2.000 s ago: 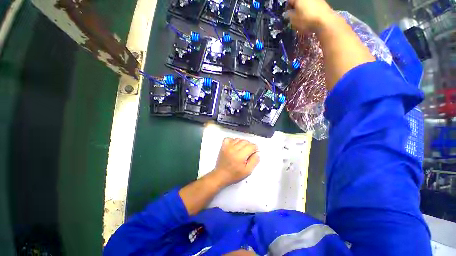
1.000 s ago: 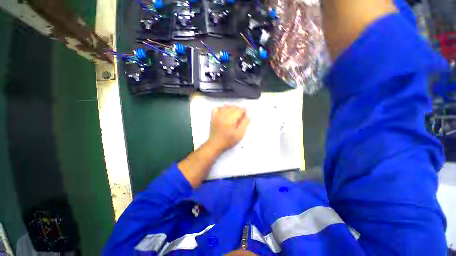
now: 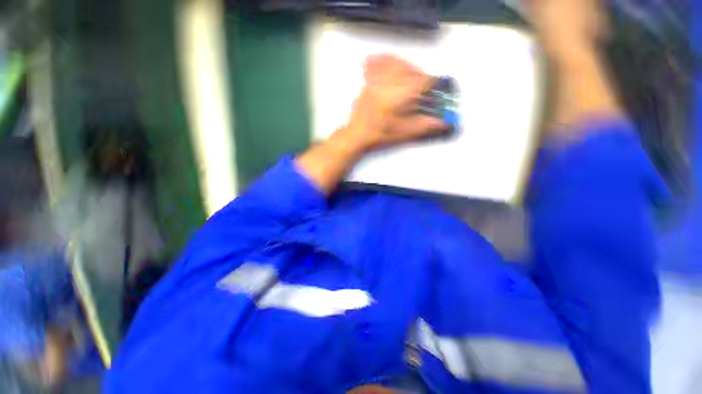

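My left hand [image 3: 392,100] is over the white work sheet [image 3: 485,146] with its fingers around a small dark piece that has a bright blue end [image 3: 444,100]. The frame is blurred, so I cannot tell whether this is a circuit board or a whole unit. My right hand [image 3: 566,23] is at the top edge of the picture, right of the sheet, blurred and partly cut off. Whether it holds anything cannot be seen.
Dark housings [image 3: 385,11] show blurred at the top edge, beyond the sheet. A cream metal edge [image 3: 206,100] runs along the left of the green bench [image 3: 269,100]. At the lower left is a blurred person in a light blue sleeve [image 3: 31,308].
The view has tipped down towards my lap. My left hand has gone from lying closed and empty on the sheet to holding the small piece. My right hand has come back nearer the sheet.
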